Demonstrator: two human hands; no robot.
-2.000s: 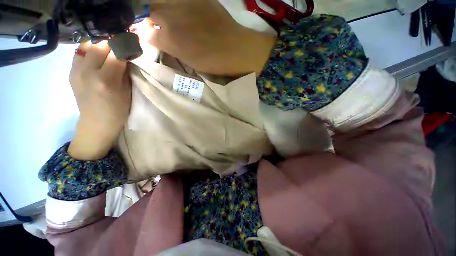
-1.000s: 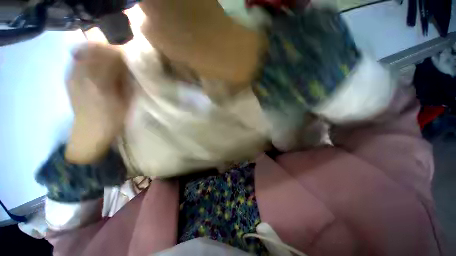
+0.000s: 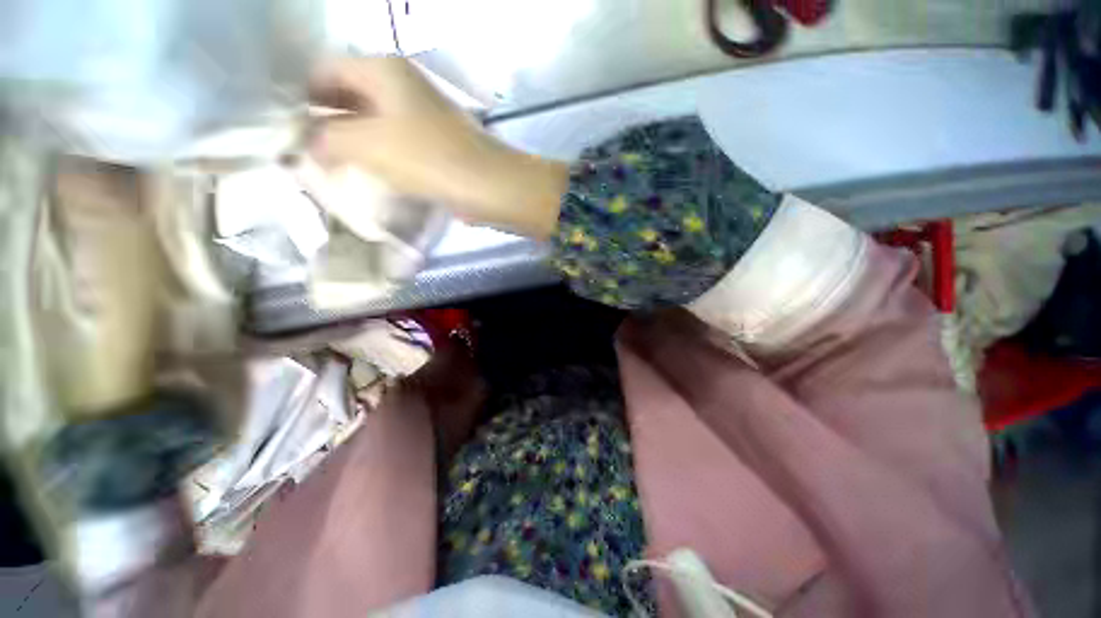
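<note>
The cream garment piece (image 3: 260,145) is bunched at the upper left, blurred, with folds hanging over the table edge. My right hand (image 3: 411,145) is at its right side, fingers closed on a fold. My left hand (image 3: 106,260) is at the far left among the folds, blurred; cloth covers its fingers, so its grip cannot be told. A white piece of cloth (image 3: 272,223) hangs below my right hand. The care label cannot be made out.
Dark red scissor handles (image 3: 751,24) lie at the top. Thin black tools (image 3: 1062,60) are at upper right. The grey table edge (image 3: 845,199) crosses the view. A crumpled cream heap (image 3: 290,417) is at lower left, a red basket (image 3: 1026,380) at right.
Both hands and the garment have moved away from the machine head, which is out of view. The cloth has left my lap for the upper left. The view has shifted, showing more table edge and basket.
</note>
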